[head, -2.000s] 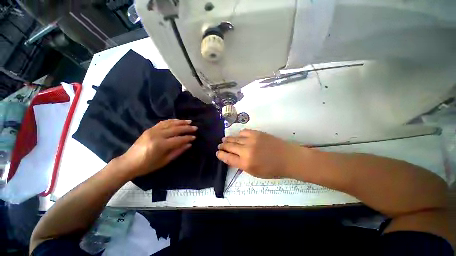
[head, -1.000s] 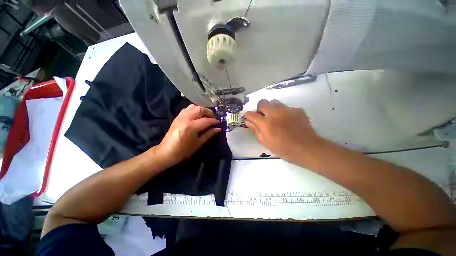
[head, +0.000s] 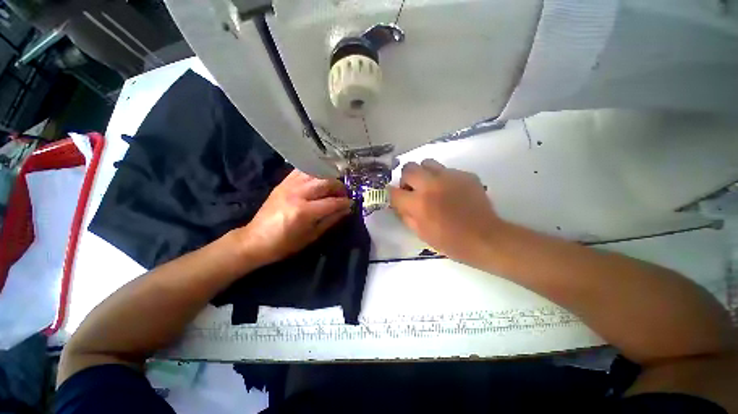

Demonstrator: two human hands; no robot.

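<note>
The black garment piece [head: 194, 174] lies on the white table, left of and below the machine head. Its right edge runs up to the presser foot and needle area [head: 356, 190], which is lit bluish. My left hand [head: 299, 217] rests on the cloth with its fingers bunched at the foot; whether it pinches the cloth cannot be told. My right hand [head: 441, 202] is right of the foot, its fingertips at the small cream ridged knob [head: 376, 198]. The fingertips are partly hidden, so a grip on the knob cannot be made out.
The off-white machine head [head: 453, 57] fills the top, with a cream tension dial [head: 355, 81] on its face. A red-rimmed basket [head: 79, 234] with white cloth stands at the left. A printed ruler [head: 421, 321] runs along the table's front edge. Pale pieces [head: 214, 388] show below the table.
My left hand has moved up over the cloth to the foot. My right hand has left the cloth's edge and moved up to the ridged knob. The view has shifted closer to the machine head.
</note>
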